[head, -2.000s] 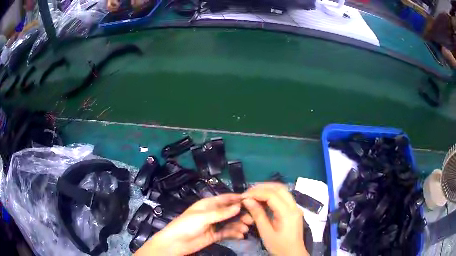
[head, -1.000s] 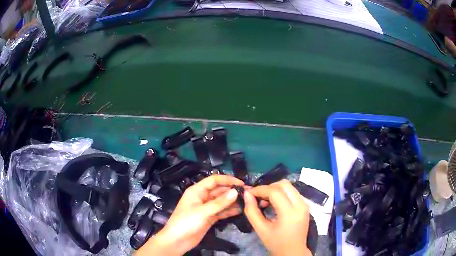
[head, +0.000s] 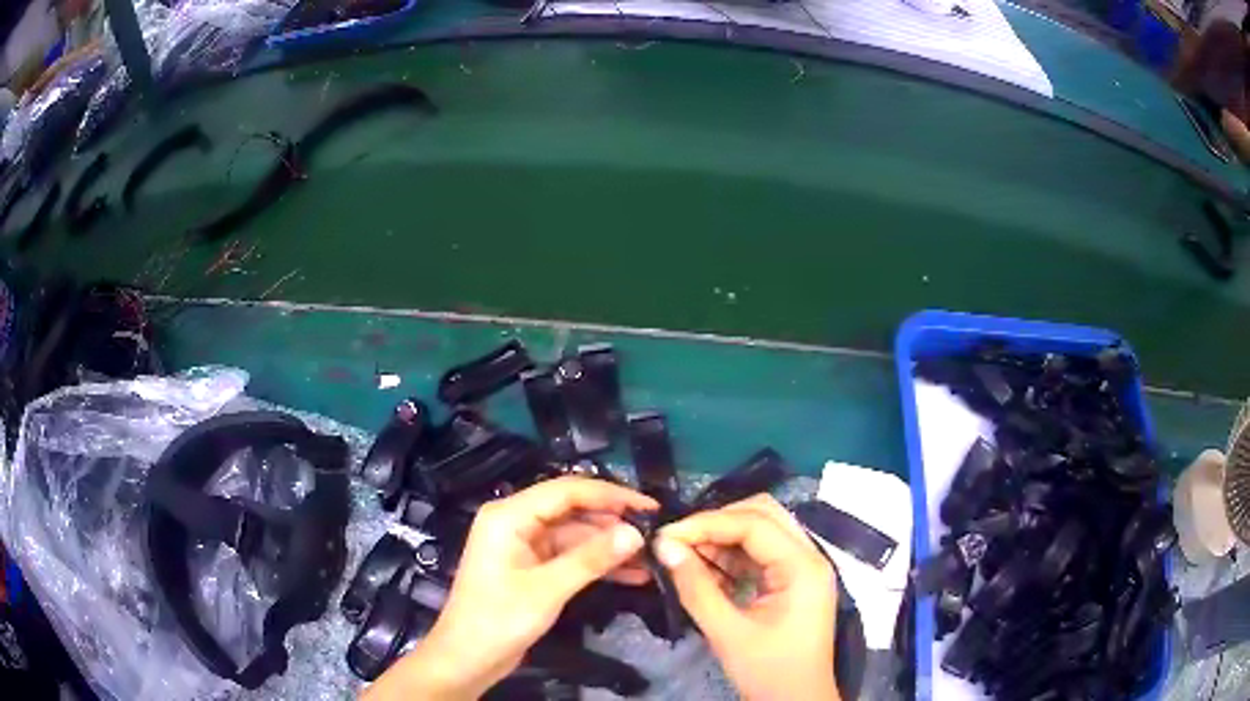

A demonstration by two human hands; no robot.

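Observation:
My left hand (head: pixel 528 568) and my right hand (head: pixel 754 582) meet at the lower middle, bare. Between their fingertips they hold a small black part (head: pixel 650 523); its shape is mostly hidden by the fingers. Black plastic housings (head: pixel 473 459) lie heaped beneath and to the left of my hands. One black housing (head: pixel 847 533) lies on a white sheet (head: pixel 877 496) right of my right hand. A blue tray (head: pixel 908 411) at the right holds many small black parts (head: pixel 1056 520).
A black head harness (head: pixel 172 548) lies on a clear poly bag (head: pixel 69 466) at the left. Black curved bands (head: pixel 363 107) lie on the green belt (head: pixel 576 206) beyond the bench. A beige fan (head: pixel 1206 504) stands at the right edge. A person's arm (head: pixel 1227 130) shows at the upper right.
My hands stay together on the small part, with the fingers shifted slightly. Curved bands on the belt have moved to the right. The black housing right of the heap came into fuller view.

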